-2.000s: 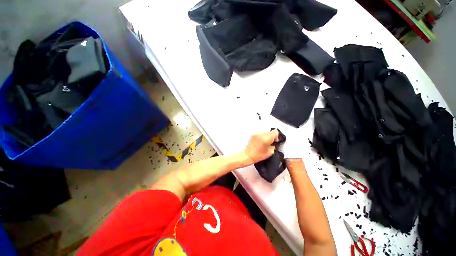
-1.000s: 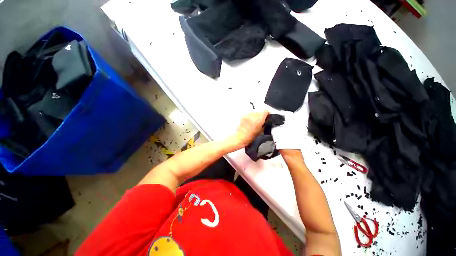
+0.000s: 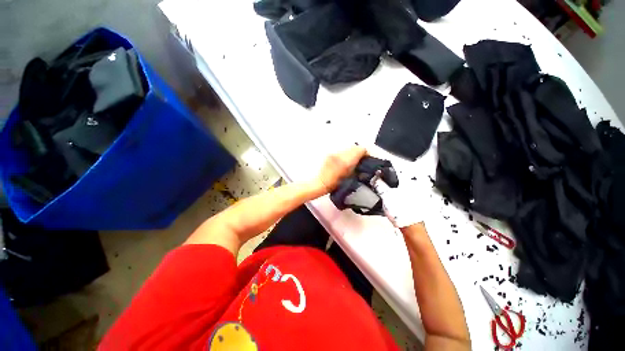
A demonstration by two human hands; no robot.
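My bare left hand grips a crumpled black fabric pouch above the white table's near edge. A grey inner face of the pouch shows. My right hand wears a white glove that blends into the tabletop; it is at the pouch's right side and holds it, its fingers partly hidden. A flat black pouch piece with a small white mark lies just beyond my hands. Red thread snips and red-handled scissors lie on the table at the right.
A large heap of black pieces covers the table's right side. More black pieces lie at the far left. Black trimmings are scattered near the scissors. A blue bin with black pieces stands on the floor at left.
The held pouch has gone from a dark, folded bundle to a more opened shape with its grey inner face showing. Both hands have stayed on it. The whole view has shifted slightly.
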